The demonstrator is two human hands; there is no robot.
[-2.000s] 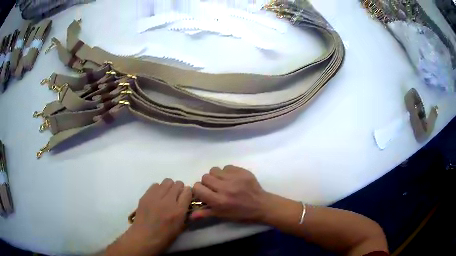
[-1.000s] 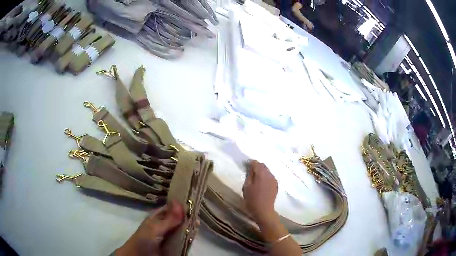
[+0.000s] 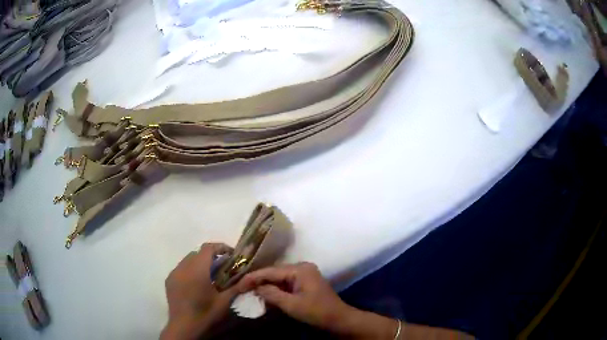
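My left hand (image 3: 194, 285) grips a tan coiled strap (image 3: 274, 238) at its lower left end, near the table's front edge. The coil stands tilted, with a gold fitting showing on it. My right hand (image 3: 293, 290) is at the coil's lower end, its fingers pinching a short white band (image 3: 248, 305) that hangs below them. Part of the band is hidden by the fingers. Behind my hands, long tan webbing straps (image 3: 279, 147) lie in a curved pile, gold snap hooks (image 3: 69, 240) at the left.
Banded strap bundles (image 3: 25, 284) lie at the left. A grey-taupe pile (image 3: 50, 50) is at the far left. White strips (image 3: 226, 50) lie behind the straps. A lone coiled strap (image 3: 538, 80) and a white strip (image 3: 490, 119) are at the right. The table edge (image 3: 426, 232) curves along the right.
Since one second ago, my right hand has come from the white strips back to the coil, now with a white band. The coil is now tilted near the front edge, and the view has turned.
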